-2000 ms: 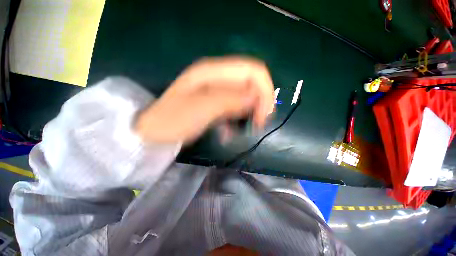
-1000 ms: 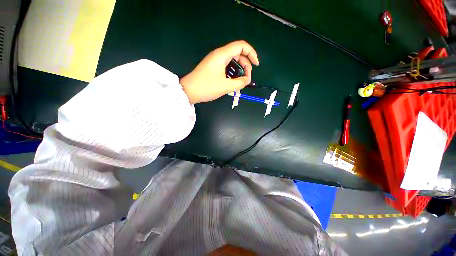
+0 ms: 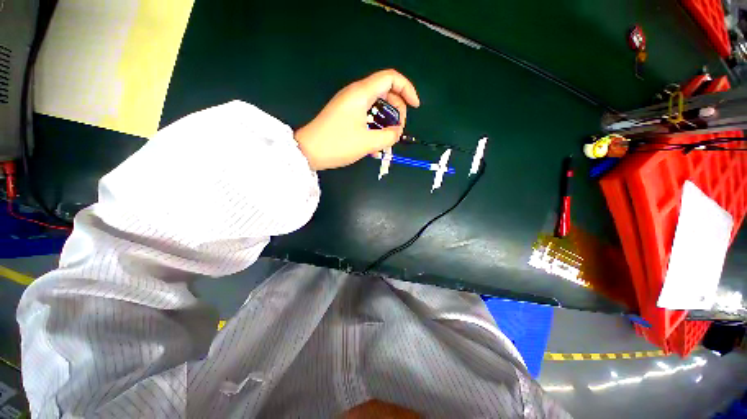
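My left hand (image 3: 352, 123) comes in from the left and holds a small black rounded watch-type unit (image 3: 383, 114) between its fingertips. Small pale marks show on the unit's dark face. The unit is just left of the thin black cable's tip (image 3: 409, 140); whether they touch cannot be told. The cable (image 3: 442, 214) curves up from the bench's front edge. A blue stick (image 3: 414, 163) lies below the tip under white tape strips (image 3: 441, 169). My right hand is out of the picture.
Red-and-black pen (image 3: 565, 200) and amber tape with pale labels (image 3: 559, 260) lie at right. Beyond are a red slotted bin (image 3: 643, 221) with white paper (image 3: 696, 245) and a small yellow-white item (image 3: 604, 147). A white-and-yellow sheet (image 3: 110, 65) lies upper left.
My left hand, blurred and nearer the front edge two seconds ago, has moved up and away, uncovering the blue stick. Over the last second it has stayed nearly still with the unit.
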